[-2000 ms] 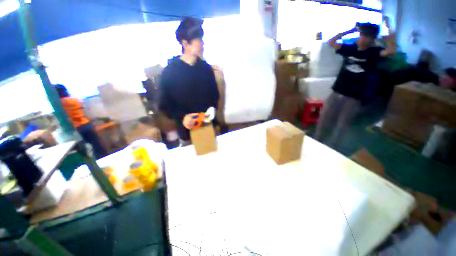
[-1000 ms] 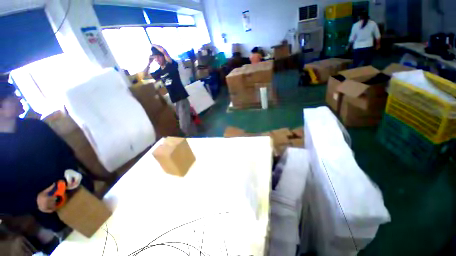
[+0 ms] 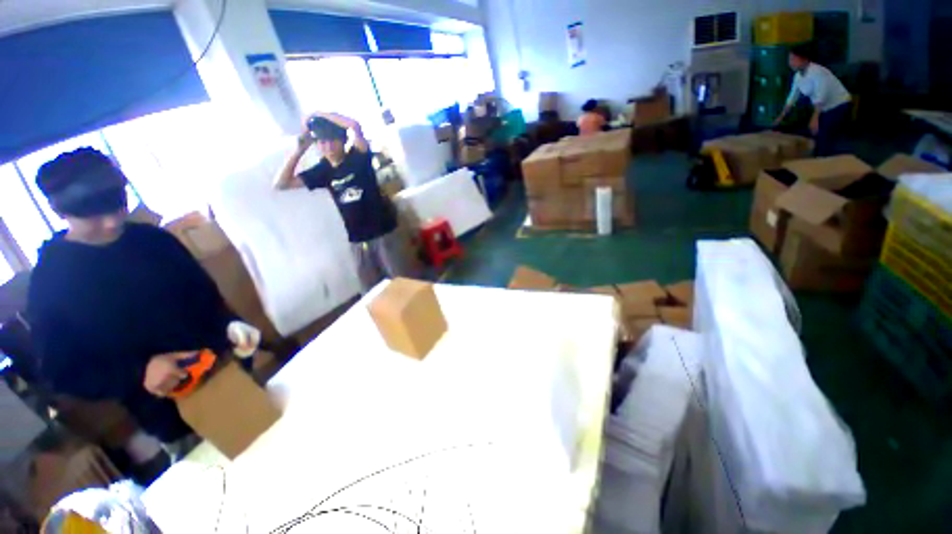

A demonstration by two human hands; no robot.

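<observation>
Neither of my hands is in the picture. A small closed carton (image 3: 408, 317) stands on the pale packing table (image 3: 501, 417), near its far edge. A second small carton (image 3: 228, 409) is at the table's left side, in front of a person in a dark top. That person's hand holds an orange-red tape gun (image 3: 195, 372) at the top of this carton. The tabletop is overexposed, so flat white things on it cannot be told apart.
Tall white foam wrap stacks (image 3: 767, 386) stand along the table's right side. Flattened brown cardboard (image 3: 647, 302) lies beyond them. A second person (image 3: 355, 193) stands past the far edge, arms raised. Large cartons (image 3: 576, 177), a red stool (image 3: 443, 241) and yellow crates (image 3: 924, 235) are farther off.
The view has swung right from the tape rolls and green post, then slightly back left. The person in the dark top now has their head bent down towards the carton and tape gun.
</observation>
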